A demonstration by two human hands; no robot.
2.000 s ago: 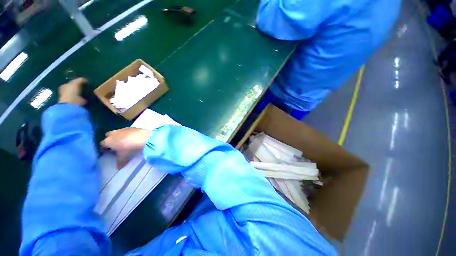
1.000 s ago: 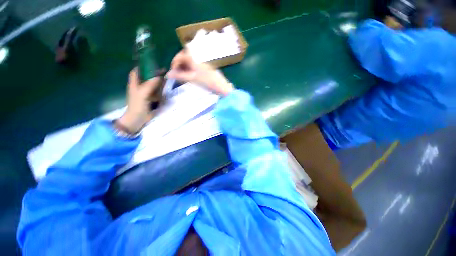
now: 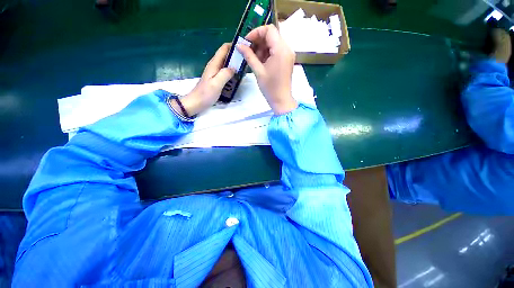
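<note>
My left hand (image 3: pixel 213 84) holds the long narrow black handheld unit (image 3: pixel 227 93) by its left side, tilted with its far end up and to the right. A green circuit board (image 3: pixel 257 18) shows inside its far part. A small white adhesive piece (image 3: pixel 239 55) lies along the middle of the unit. My right hand (image 3: pixel 270 59) has thumb and forefinger at the upper end of this piece and pinches or presses it; which one is unclear. Long white strips (image 3: pixel 129 93) lie overlapping on the bench under both hands.
A small cardboard box (image 3: pixel 345 35) with a heap of white pieces (image 3: pixel 310 34) stands just right of the unit. Dark objects lie at the far edge. A large carton (image 3: pixel 369 225) is at the bench's near right edge. Another person's blue sleeve (image 3: pixel 490 107) is at the right.
The view has turned and shifted. Earlier my left hand reached across the bench, then it held the unit. My right hand has come from beside the unit onto the white piece on it.
</note>
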